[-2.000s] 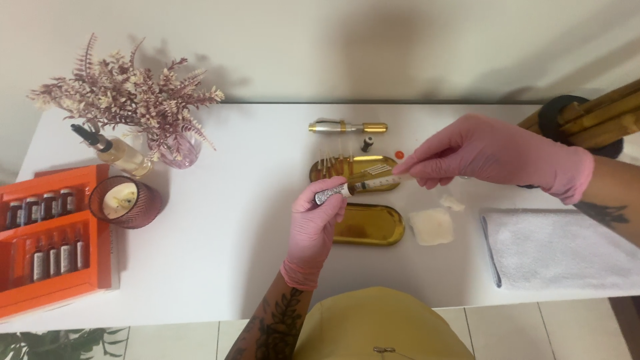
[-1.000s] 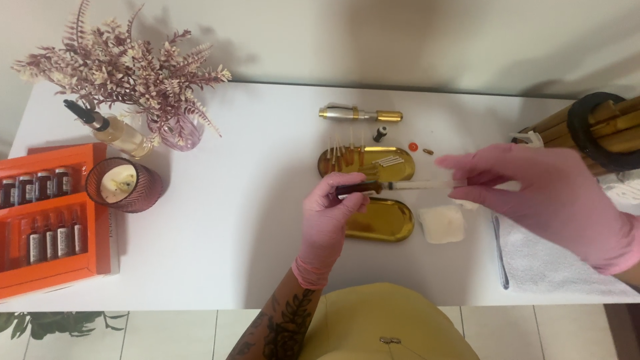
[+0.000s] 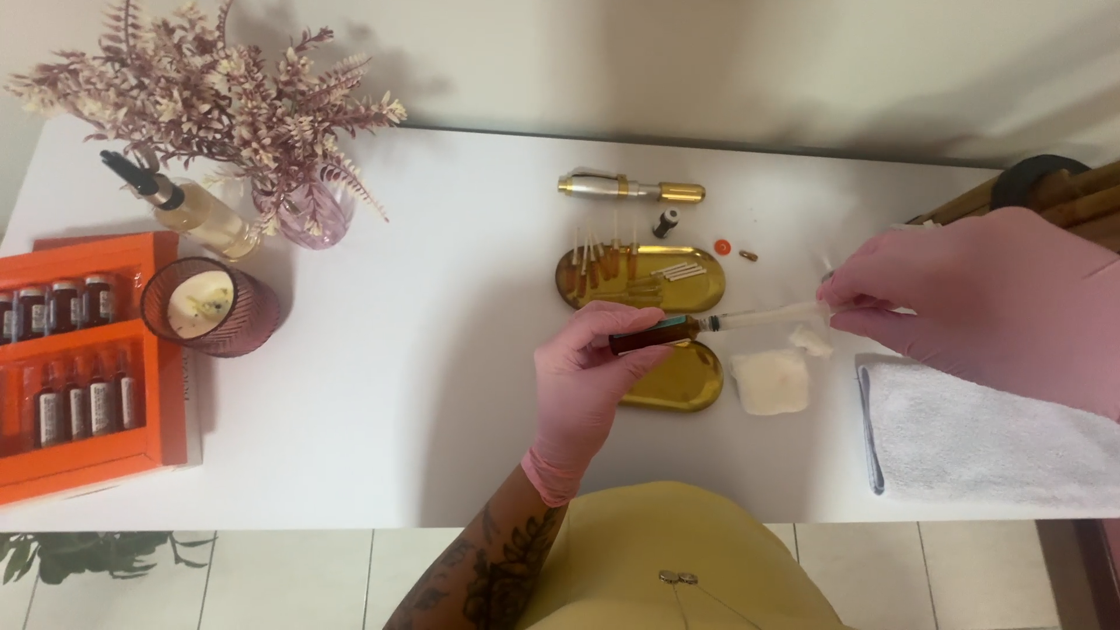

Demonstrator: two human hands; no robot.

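Note:
In a pink glove, my left hand grips a dark amber glass ampoule or vial, tilted slightly up to the right. The tip of a clear syringe meets the ampoule's right end. My right hand, gloved too, pinches the syringe's far end; its plunger end is partly hidden by the fingers. Just behind my left hand lies a gold oval tray with glass ampoules and thin white sticks. A second gold oval tray is partly under my left hand. A square gauze pad lies right of it.
A silver-and-gold pen device, small dark vial and orange cap lie behind the trays. At left stand an orange box of vials, a candle glass, a dropper bottle and a flower vase. A folded towel lies right.
My right hand has moved away to the right from my left hand, and more of the syringe shows between them. The left hand keeps its hold on the amber glass.

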